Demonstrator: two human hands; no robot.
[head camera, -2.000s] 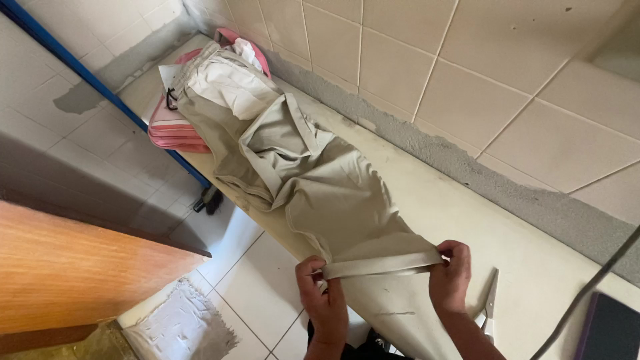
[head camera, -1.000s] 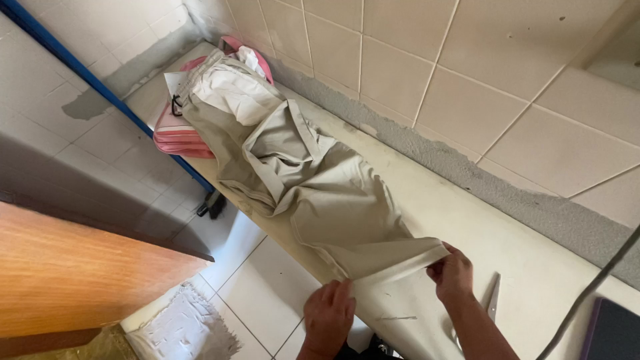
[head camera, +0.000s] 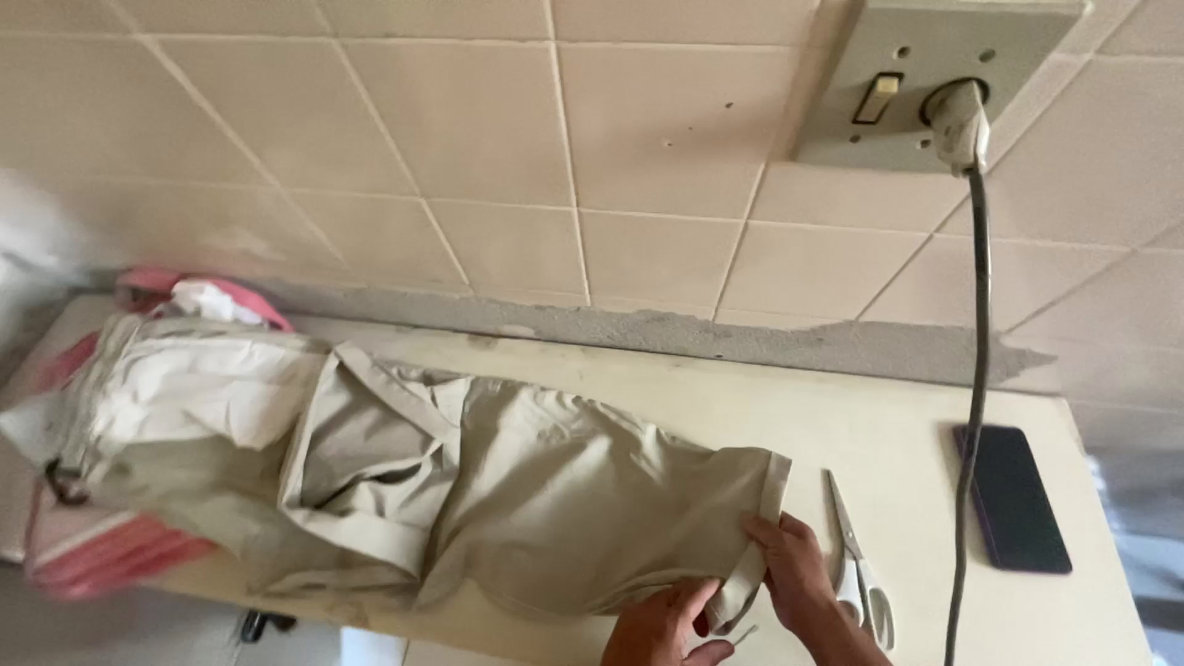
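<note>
A pair of khaki fabric trousers (head camera: 573, 490) lies lengthwise along a cream countertop (head camera: 888, 416), with white lining showing near its far left end. My right hand (head camera: 795, 564) pinches the folded hem at the right end of the leg. Just left of it, my left hand (head camera: 666, 624) is at the lower corner of the same hem, fingers on the cloth. White-handled scissors (head camera: 856, 555) lie partly open on the countertop, right beside my right wrist.
A dark phone (head camera: 1017, 499) lies at the right, with a black power cord (head camera: 980, 324) hanging over its edge from a wall outlet plate (head camera: 934, 83). Pink and white striped cloth (head camera: 120, 550) sits under the trousers at the left. A tiled wall (head camera: 647, 120) backs the countertop.
The view has swung up and to the right, bringing the outlet into sight. My hands, apart at opposite hem ends two seconds ago, are now close together at one end.
</note>
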